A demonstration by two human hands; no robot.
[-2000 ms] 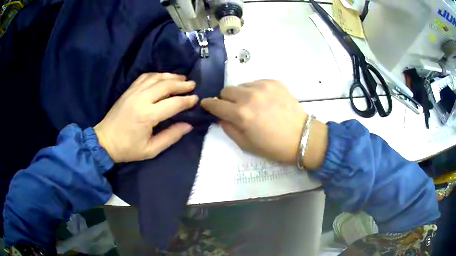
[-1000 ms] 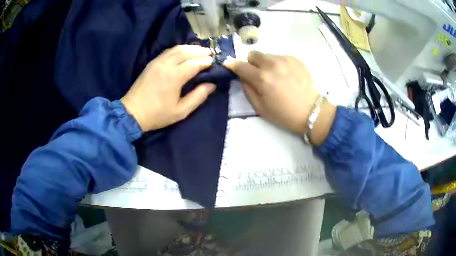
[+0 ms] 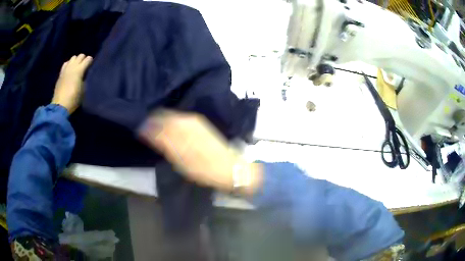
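The dark navy garment piece [image 3: 168,61] lies bunched over the left of the table and hangs over its front edge. It is clear of the presser foot [image 3: 285,90]. My left hand [image 3: 72,81] rests on the cloth at the far left, its fingertips on the navy fabric; whether it grips is unclear. My right hand [image 3: 191,148] is motion-blurred over the front part of the cloth, palm down; its fingers are too blurred to tell if they pinch the fabric.
The white sewing machine [image 3: 352,35] stands at the upper right. Black shears [image 3: 390,127] lie right of the needle beside a tan card [image 3: 386,87]. Small dark tools [image 3: 433,153] lie at the far right. The white table [image 3: 326,168] has a wooden front edge.
The cloth has come out from under the presser foot and moved left. Both hands have left the needle area; my left hand is now far left, my right hand is over the cloth.
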